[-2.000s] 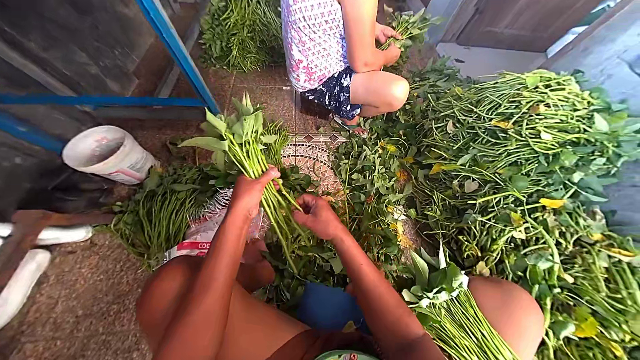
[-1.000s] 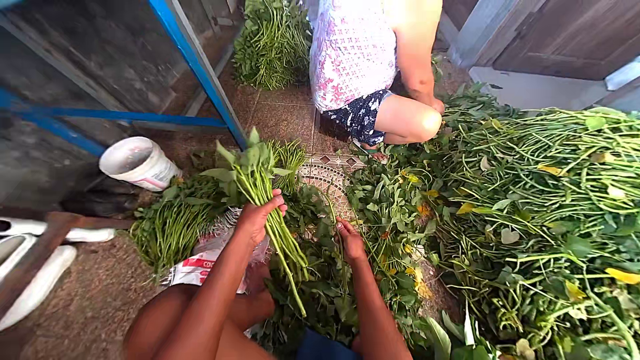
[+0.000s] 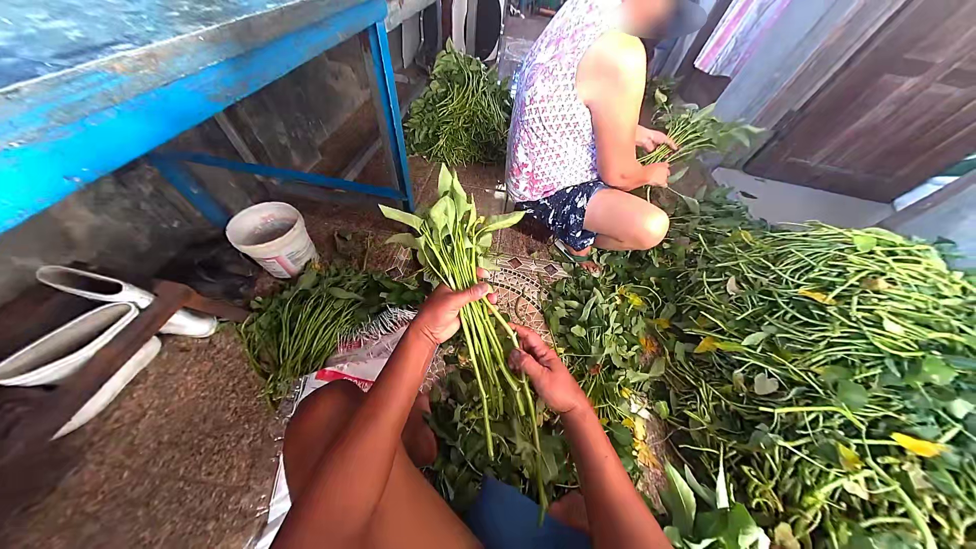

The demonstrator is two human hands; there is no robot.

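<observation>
My left hand [image 3: 456, 306] grips a bunch of long-stemmed leafy greens [image 3: 476, 343] near its leafy top, with the stems hanging down toward me. At the right side of the bunch, my right hand [image 3: 545, 367] has its thumb and fingers closed on a stem. Beneath the hands, loose leaves [image 3: 496, 435] cover the floor between my legs. A large heap of the same greens [image 3: 831, 366] lies to the right. Another laid-out pile of stems [image 3: 313, 320] is left of my left hand, beside a printed plastic sack [image 3: 358, 362].
Another person [image 3: 579, 130] squats ahead, holding greens. A further pile of greens [image 3: 461, 107] lies behind them. At the left are a blue-edged table [image 3: 191, 99], a white bucket [image 3: 271, 238], white boots [image 3: 72, 335] and a wooden-handled tool [image 3: 114, 354]. A wooden door [image 3: 877, 107] stands at the upper right.
My right hand, apart from the bunch one second ago with a thin stem, is now against the bunch's stems. The view has tilted up, showing the table top.
</observation>
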